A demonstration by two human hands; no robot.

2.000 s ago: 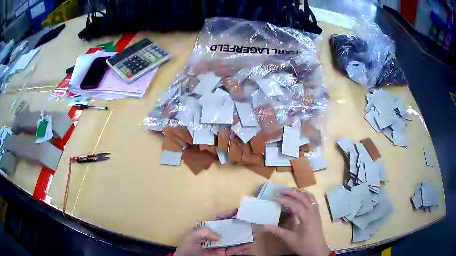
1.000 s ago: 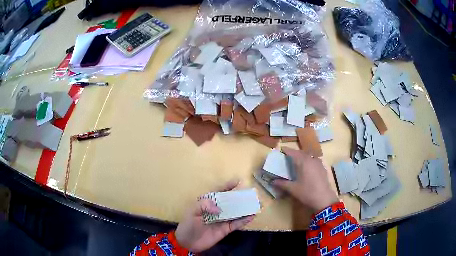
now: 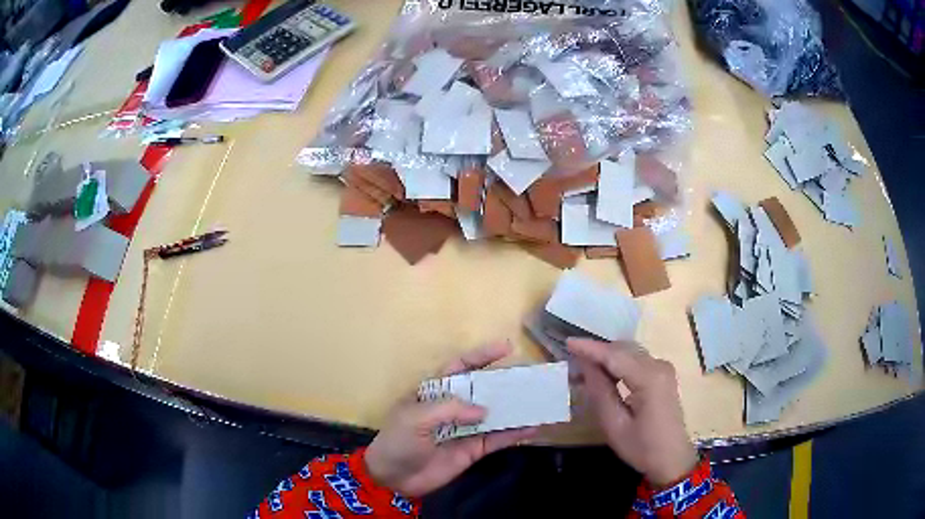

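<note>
My left hand (image 3: 431, 431) holds a stack of pale grey cut pieces (image 3: 522, 395), grey face up, with edges fanned at its left end. The thumb lies on top. My right hand (image 3: 639, 405) is just right of the stack, fingers bent; whether it holds a piece cannot be told. Beyond its fingertips a small pile of grey pieces (image 3: 593, 304) lies on the table. The main heap of grey and brown pieces (image 3: 456, 122) lies under and in front of the clear plastic bag (image 3: 406, 51).
The sorted pile (image 3: 766, 340) lies right of my right hand. Smaller grey piles lie far right (image 3: 893, 335) and upper right (image 3: 811, 157). Thread snips (image 3: 193, 244), a pen (image 3: 188, 140), calculator (image 3: 286, 39), phone (image 3: 198, 73) and grey-brown strips (image 3: 66, 243) are left. A crumpled bag (image 3: 771, 51) is top right.
My right hand has let go of the small grey pile and moved down beside the stack. My left hand has shifted slightly right with the stack. The view has tilted downward.
</note>
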